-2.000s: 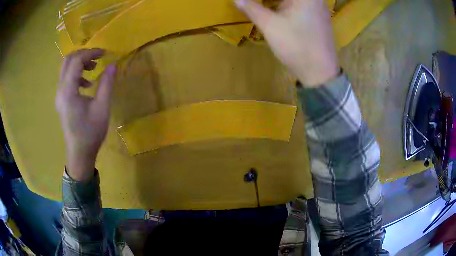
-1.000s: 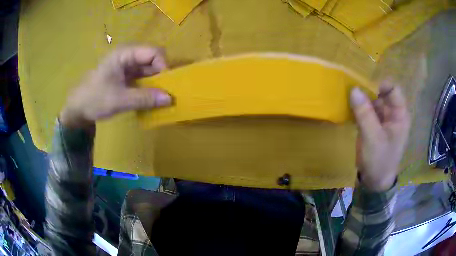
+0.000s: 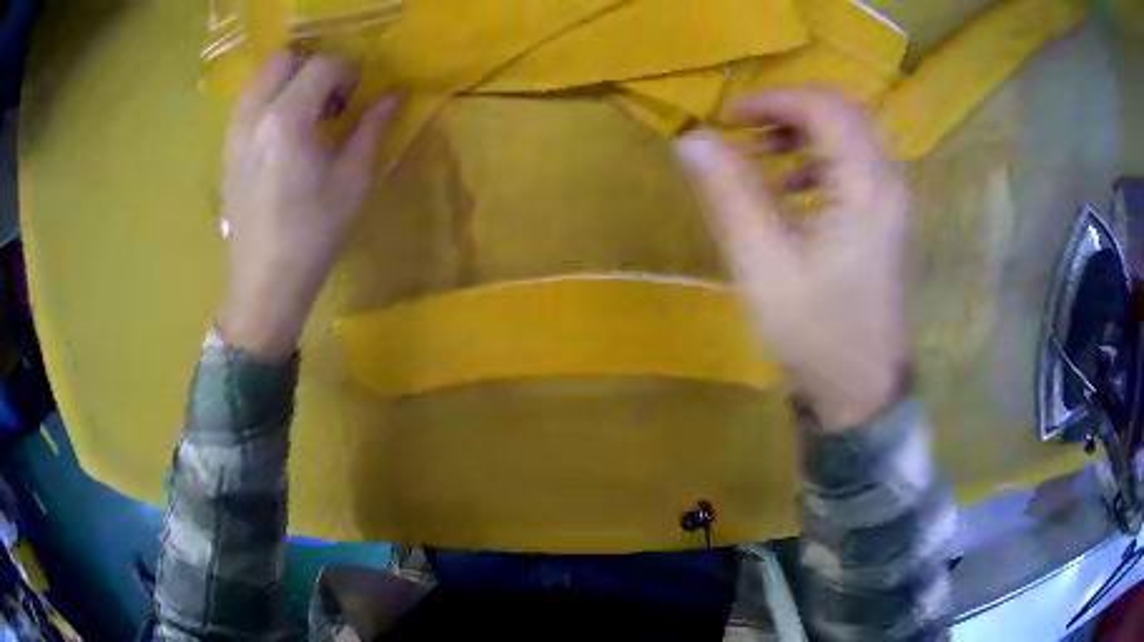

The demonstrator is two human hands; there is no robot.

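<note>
A curved mustard piece [image 3: 565,332] lies flat across the middle of the ironing table, its right end partly behind my right wrist. More mustard pieces [image 3: 652,48] overlap along the top of the view. My left hand [image 3: 295,188] is at the lower left edge of these pieces, fingers bent and thumb apart; whether it grips one cannot be told. My right hand [image 3: 815,238] is blurred, over the pieces' lower edge at the right. Its thumb and fingers are apart, with nothing visibly held.
The padded ironing table [image 3: 1004,263] has a stained mustard cover. A steam iron [image 3: 1089,326] stands at the right edge. A small black item with a cord [image 3: 698,515] is near the front edge. The wearer's dark-clothed lap is below.
The curved piece that both hands held raised one second ago now lies on the table. Both hands have moved up to the overlapping pieces. The camera view has shifted too.
</note>
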